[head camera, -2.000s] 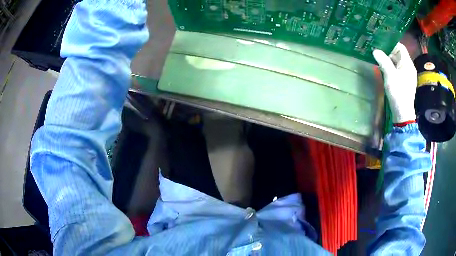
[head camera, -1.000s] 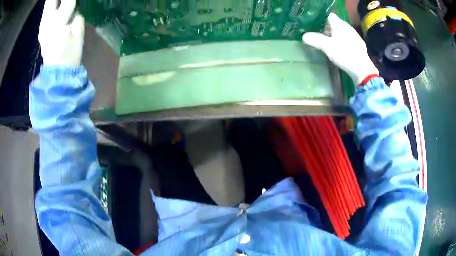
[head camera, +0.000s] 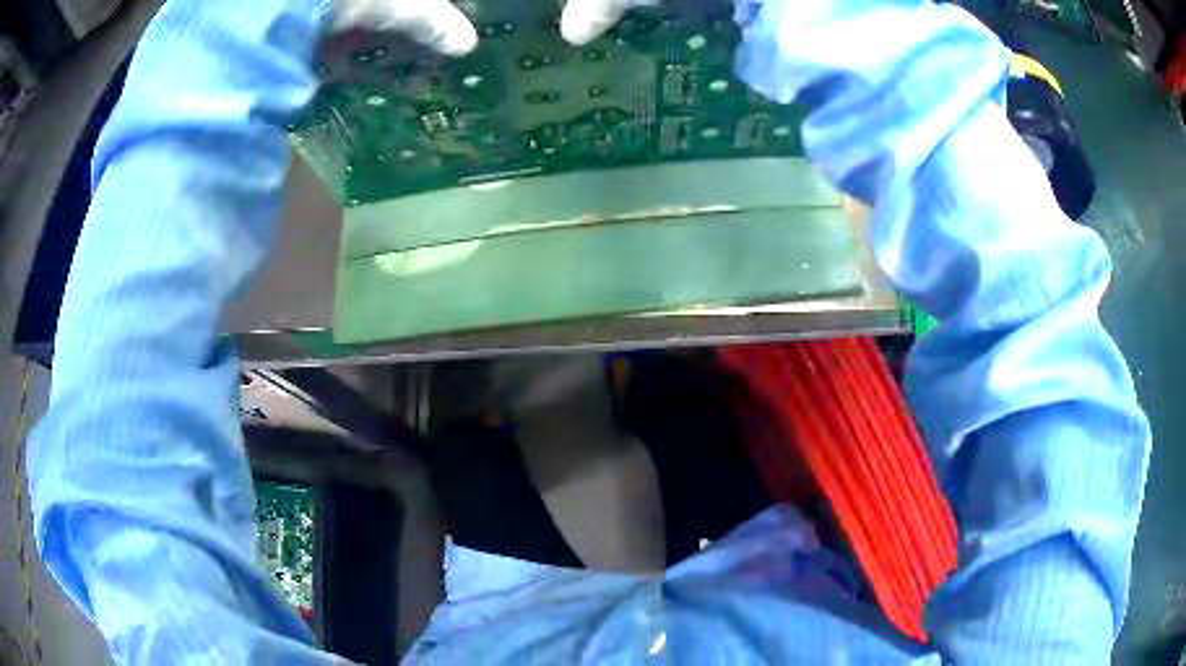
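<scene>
A large green circuit board (head camera: 559, 111) stands tilted at the back of the pale-green panel (head camera: 585, 267), its pale solder points facing me. My left hand (head camera: 410, 18), in a white glove, is at the top edge of the picture, over the upper left of the board. My right hand (head camera: 596, 16), also gloved, shows only by a fingertip part near the board's upper middle; the rest is cut off by the frame. Whether either hand grips the board cannot be told.
A metal bench edge (head camera: 572, 349) runs across in front. Red strips (head camera: 865, 481) hang below it. A black cylinder with a yellow band (head camera: 1047, 130) stands at right, partly behind my sleeve. A board in a black frame (head camera: 289, 536) shows low at left.
Both hands have moved inward and up, from the left side and the board's right edge to its upper part. The view has shifted, and the black cylinder is now partly covered by my right sleeve.
</scene>
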